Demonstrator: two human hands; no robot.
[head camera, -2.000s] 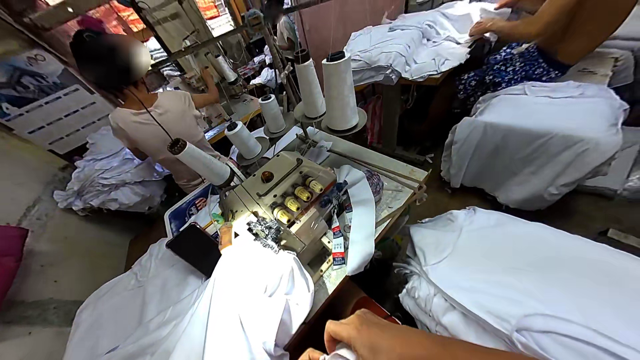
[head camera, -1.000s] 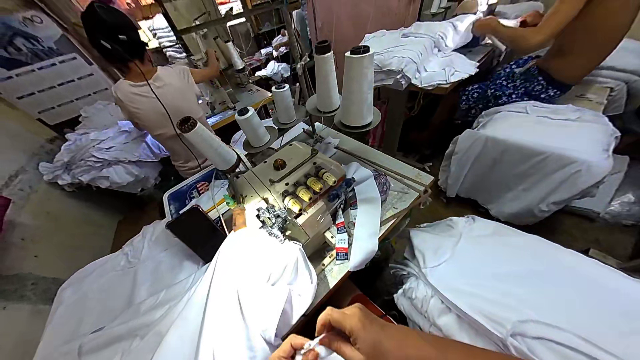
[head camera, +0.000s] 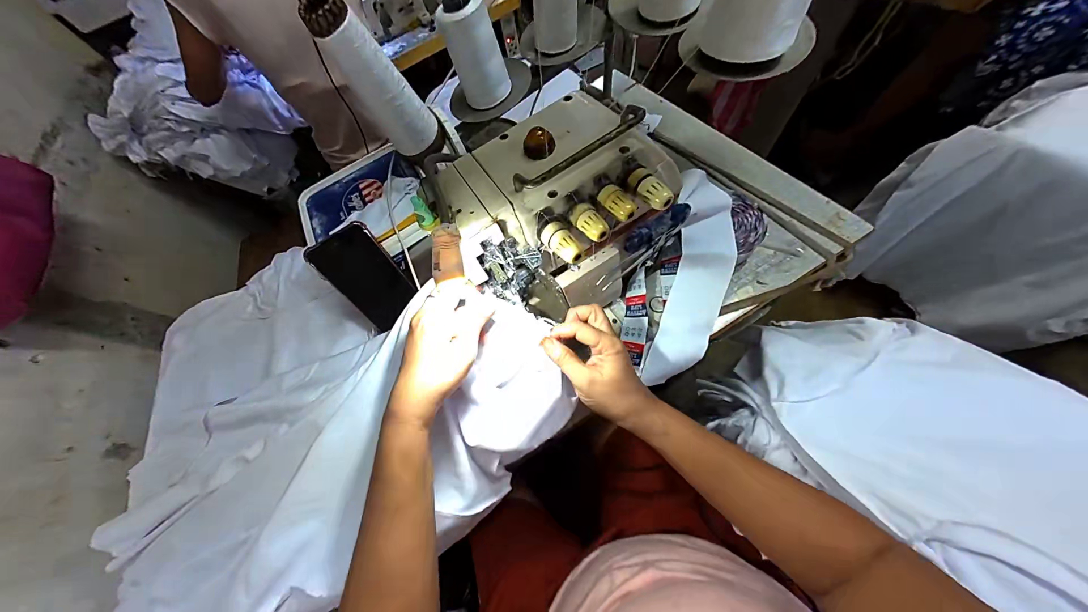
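White fabric (head camera: 510, 382) lies under the needle area of an overlock sewing machine (head camera: 552, 178) and drapes down to the left. My left hand (head camera: 446, 331) rests on this fabric just in front of the presser foot, fingers toward the machine; whether it grips is hidden by glare. To the right of the foot, my right hand (head camera: 595, 357) pinches the fabric's edge between thumb and fingers. Yellow tension dials (head camera: 588, 221) line the machine's front. Beside the right hand, a white fabric strip (head camera: 697, 272) hangs over the table edge near printed labels (head camera: 635, 310).
A smartphone (head camera: 361, 276) leans left of the machine, by a blue tray (head camera: 327, 200). Thread cones (head camera: 476, 55) stand behind. White cloth piles (head camera: 935, 425) lie at right; a co-worker (head camera: 272, 59) stands at the back left beside more cloth (head camera: 195, 119).
My hands have moved from the bottom of the view up to the fabric at the machine's needle area. The view has tilted down.
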